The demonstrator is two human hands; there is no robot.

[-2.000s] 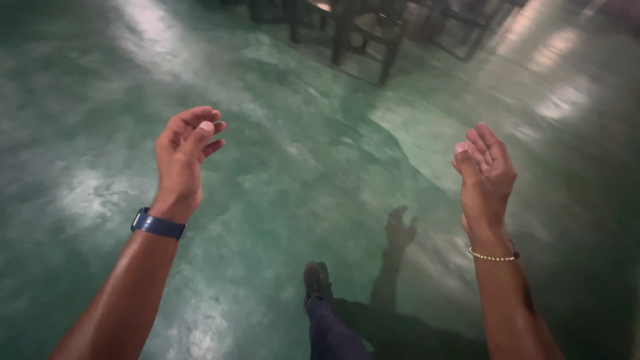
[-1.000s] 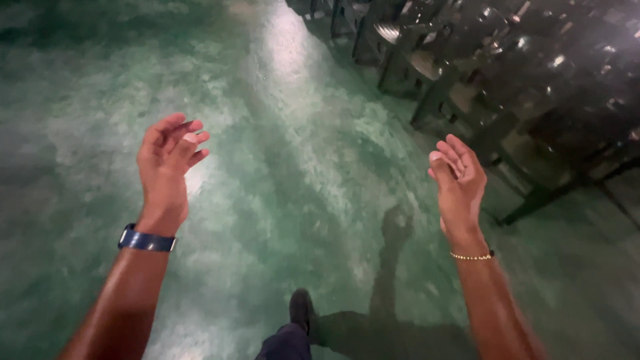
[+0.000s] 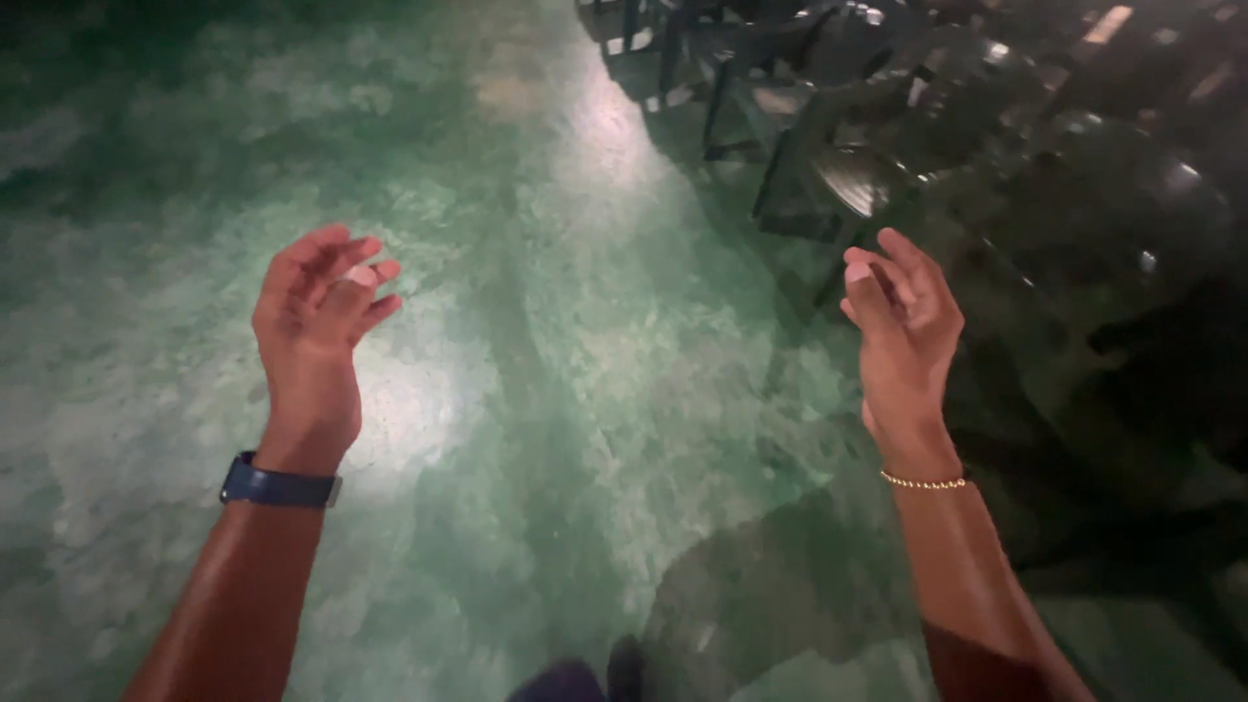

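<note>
My left hand [image 3: 317,331] is raised at the left of the head view, palm turned inward, fingers loosely curled and holding nothing. A dark blue watch band [image 3: 281,487] circles that wrist. On the right, my right hand [image 3: 902,331] is held up in much the same way, its fingers bent and apart, with nothing in it. A gold bead bracelet [image 3: 922,482] sits on the right wrist. Both hands are in the air above a green mottled floor [image 3: 507,390] and touch nothing.
Dark chairs [image 3: 780,107] stand in a dim group from the upper middle to the right edge, behind my right hand. At the bottom edge a shoe [image 3: 626,667] and part of a leg show. A shadow falls on the floor at lower right.
The view has moved over the floor, and the chairs now fill more of the right side. Both hands stay raised and apart, with nothing taken hold of.
</note>
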